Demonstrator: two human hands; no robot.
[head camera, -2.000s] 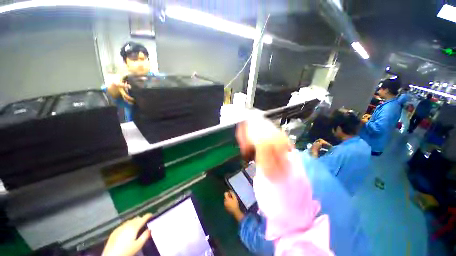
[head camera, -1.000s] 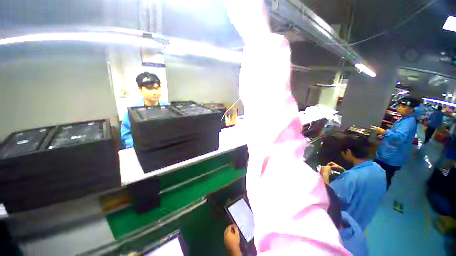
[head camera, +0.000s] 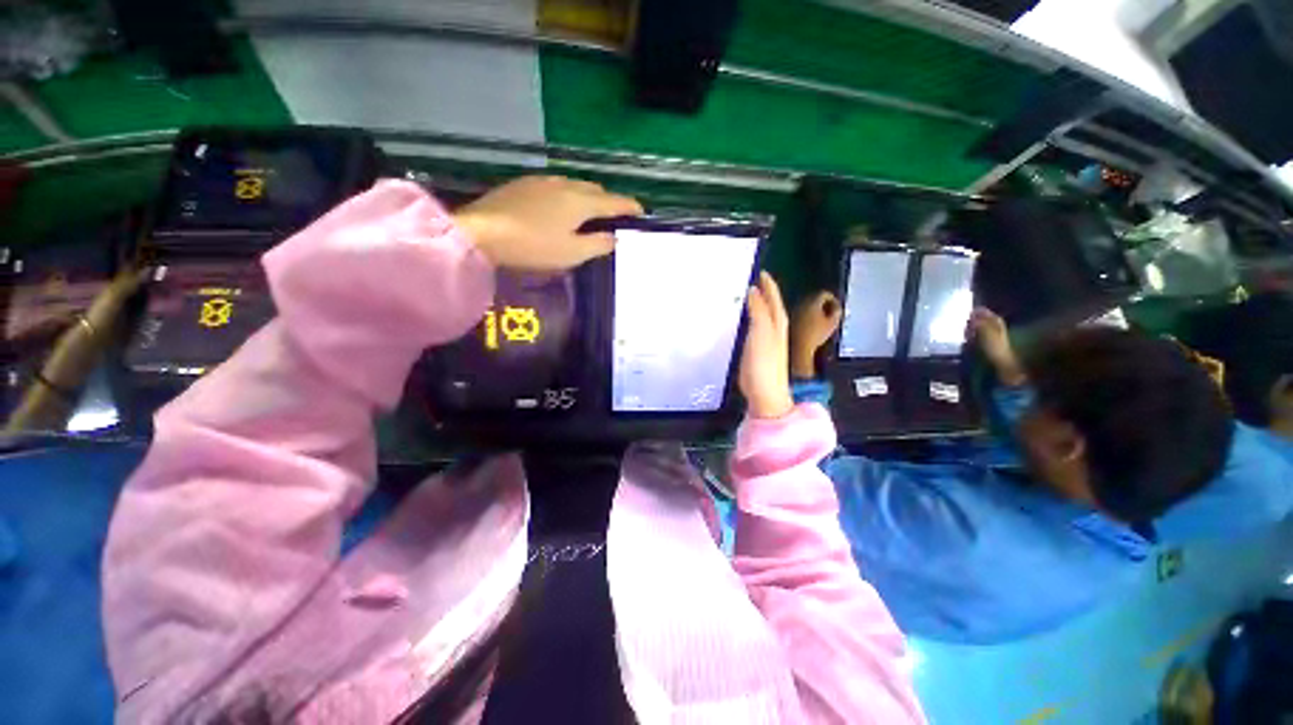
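Observation:
Two tablets lie side by side in front of me. The left tablet (head camera: 489,371) is dark with a yellow logo and white handwritten-looking marks at its lower edge. The right tablet (head camera: 684,319) glows plain white, with small faint marks. My left hand (head camera: 542,223) reaches over the dark tablet, its fingertips on the white-screen tablet's upper left edge. My right hand (head camera: 766,344) holds that tablet's right edge. The thumb and fingers under the edges are hidden. The black tray around them barely shows.
At left, a tray holds two dark tablets (head camera: 244,189) with yellow logos, beside another person's arm (head camera: 88,340). At right, a person in blue (head camera: 978,531) has hands at a tray with two lit tablets (head camera: 875,307). A green conveyor (head camera: 837,138) runs behind.
The view has swung down from the shelf and stacked black trays to the bench. The raised pink-sleeved arm has come down, and both my hands are now at the white-screen tablet.

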